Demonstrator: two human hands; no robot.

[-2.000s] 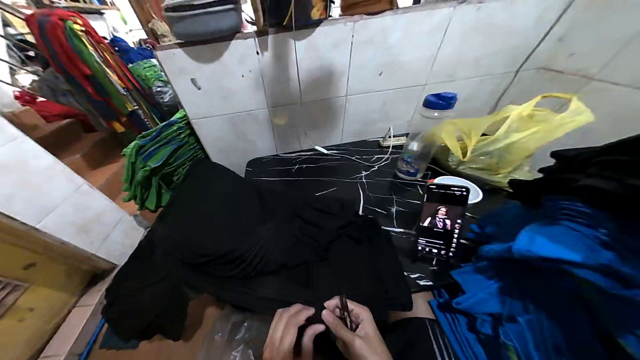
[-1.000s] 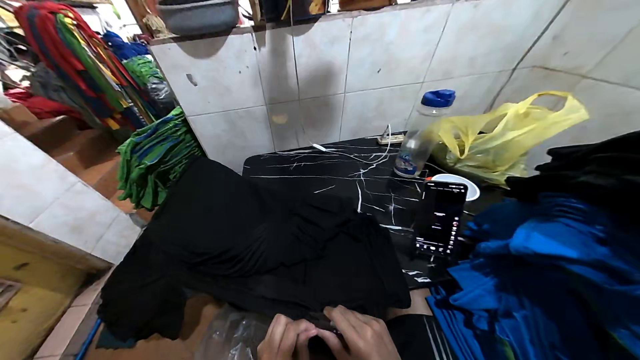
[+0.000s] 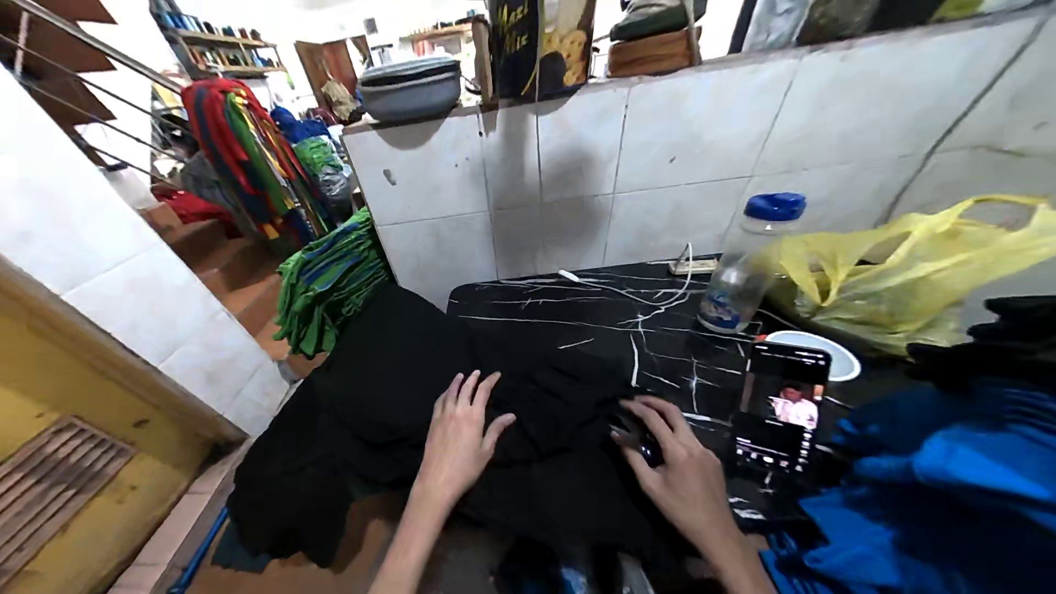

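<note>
Black cloth lies bunched over the near left part of a black table with a white marbled pattern and hangs off its left side. My left hand rests on the cloth with its fingers apart and nothing in them. My right hand is at the cloth's right part, curled around a small dark, shiny tool whose kind I cannot tell. A smartphone with a lit screen leans upright to the right of that hand.
Behind the phone are a clear plastic bottle with a blue cap, a white lid or dish, a yellow plastic bag and a white cable. Blue cloth is piled at right, folded green cloth at left. A tiled wall stands behind.
My hands were close together at the cloth's near edge; they have moved forward onto it and apart. The view has shifted left. The phone's picture has changed.
</note>
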